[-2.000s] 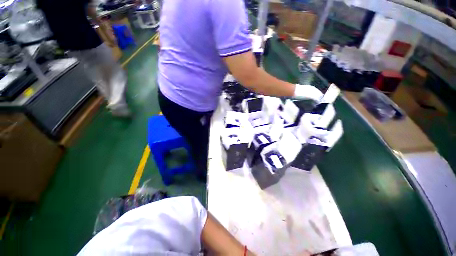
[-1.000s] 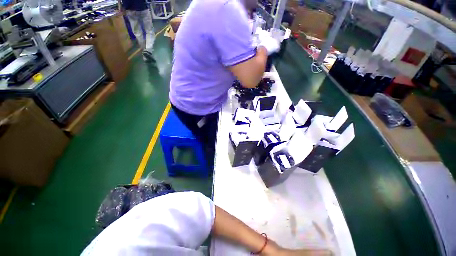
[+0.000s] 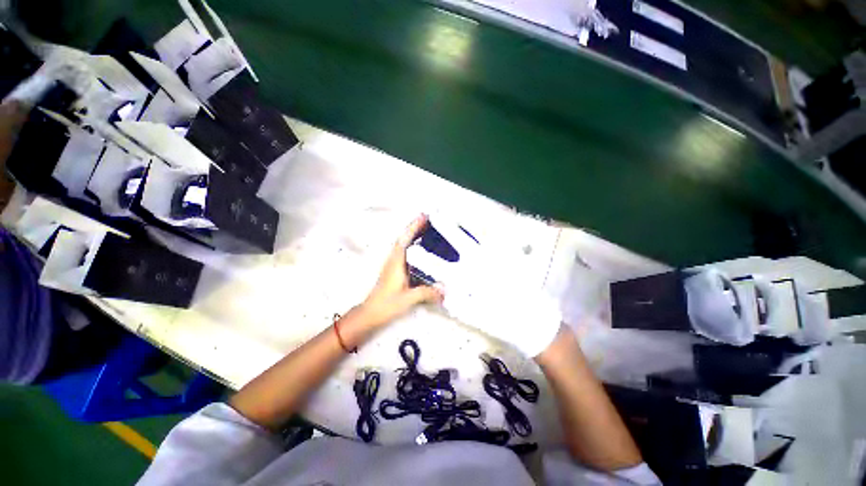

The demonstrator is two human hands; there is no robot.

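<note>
My bare left hand, with a red cord at its wrist, holds a small black-and-white retail box between fingers and thumb. My right hand, in a white glove, is on the box from the right. Glare blends the glove with the white bench, so its fingers and much of the box are hard to make out. Several coiled black cables lie on the bench close to my body, below both hands.
Open black boxes with white flaps stand grouped at left. More open boxes are at right. The green conveyor belt runs beyond the white bench. Another person's gloved hand and a blue stool are at left.
The view has turned right, bringing the cables and right-hand boxes into sight. My left hand, low at the bench's near end before, now holds a box; my gloved right hand is on it.
</note>
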